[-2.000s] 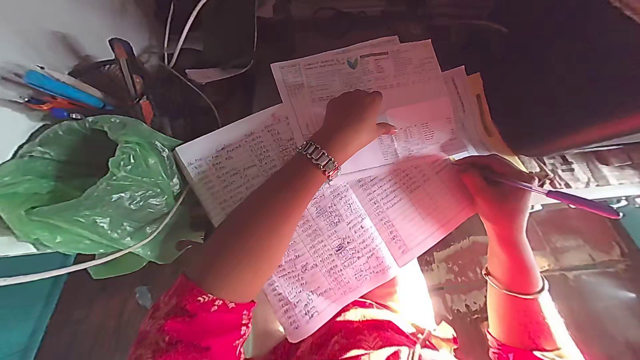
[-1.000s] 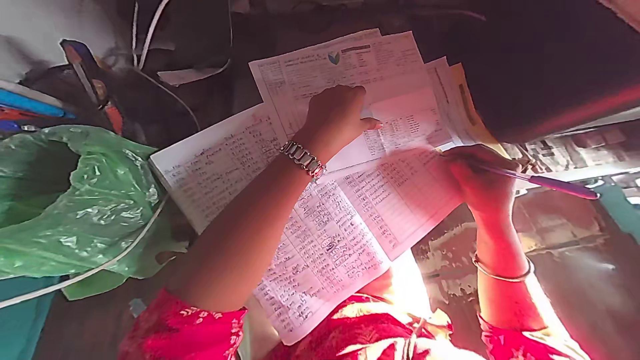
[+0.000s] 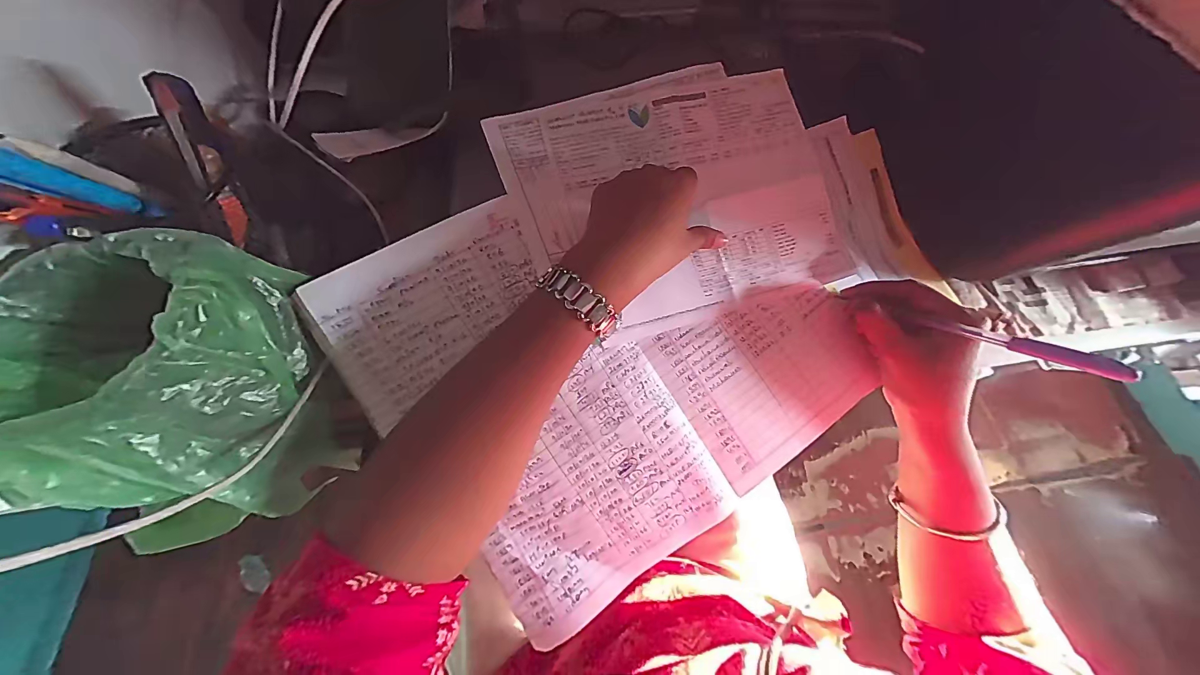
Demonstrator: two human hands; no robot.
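An open ruled notebook (image 3: 619, 459), its pages filled with handwriting, lies tilted in front of my body. On its upper part rests a printed paper form (image 3: 750, 122) that bears writing and a small logo. My left hand (image 3: 647, 216), with a metal-link watch band at the wrist, lies on the form with bent fingers; nothing shows held in it. At the notebook's right edge, my right hand (image 3: 914, 342) grips a purple pen (image 3: 1059, 354), whose rear end points right. The pen's tip is hidden by the hand. More sheets with a yellow edge (image 3: 891, 206) stick out behind the notebook.
A green plastic bag (image 3: 216, 384) stands open at the left, with a white cable (image 3: 216, 487) across it. Behind it are pens (image 3: 66, 178) and scissors or a similar tool, partly blurred. A large dark object (image 3: 1050, 141) fills the upper right.
The view has shifted slightly to the right. Both hands keep about the same places on the papers, and the pen stays in my right hand.
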